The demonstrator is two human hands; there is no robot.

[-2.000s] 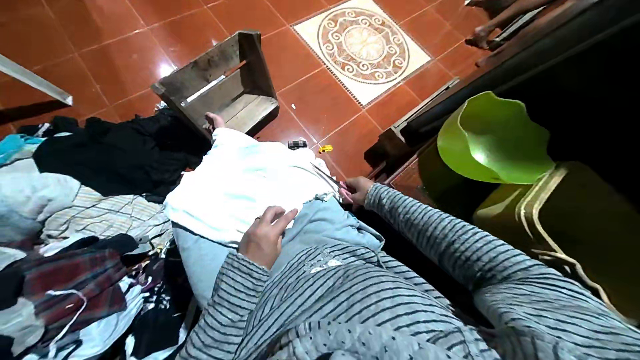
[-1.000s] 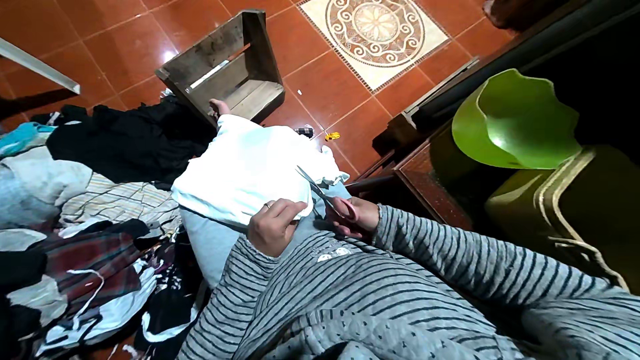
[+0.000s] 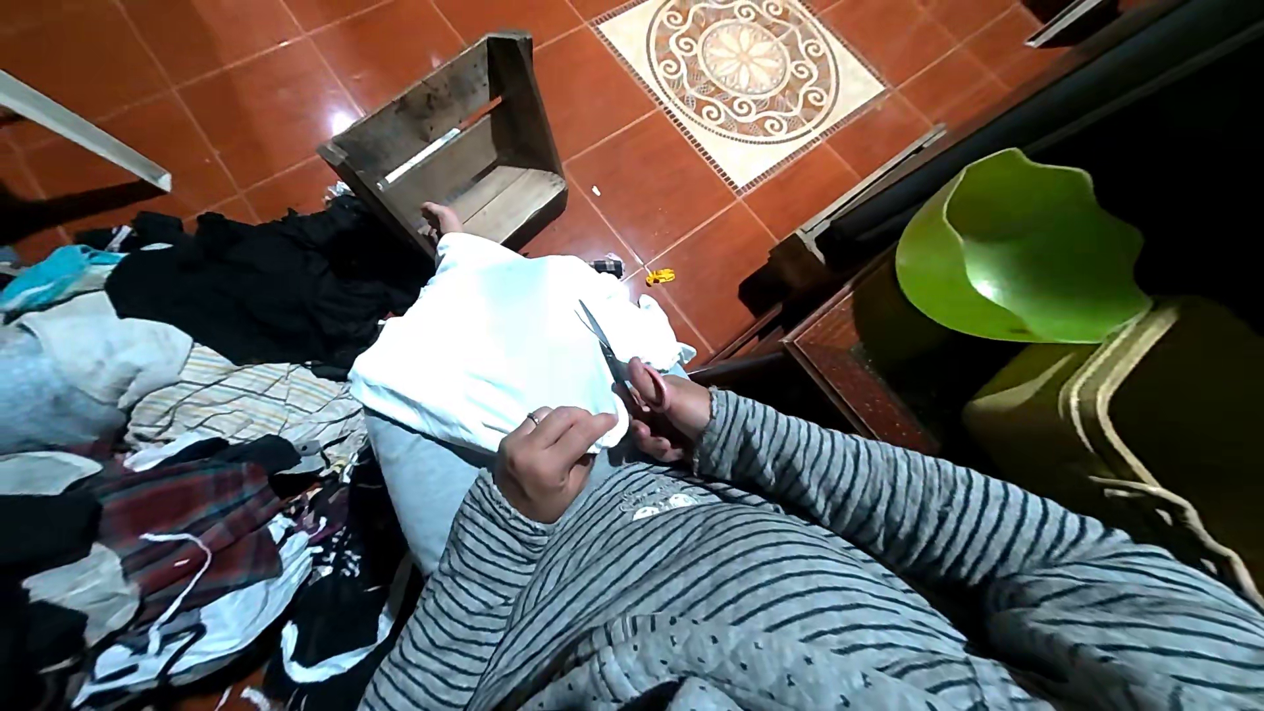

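A white cloth garment [image 3: 494, 326] lies spread over my lap. My left hand [image 3: 550, 459], with a ring on one finger, pinches the garment's near edge between thumb and fingers. Just right of it, my right hand [image 3: 667, 410] holds a pair of scissors [image 3: 610, 357] by pinkish finger loops. The scissors' blades point up and away over the white cloth. Whether the blades are parted is hard to tell.
Piled clothes [image 3: 197, 533] cover the left side. Beyond my lap stand a wooden crate [image 3: 513, 138] and small toy cars, one yellow [image 3: 660, 276], on the tiled floor [image 3: 632, 188]. At right, a green plastic container [image 3: 1027, 257] sits by a yellowish bag or cushion [image 3: 1027, 405].
Two seconds ago my hands were farther apart; my right hand with the scissors has come in beside my left hand, which now pinches the cloth.
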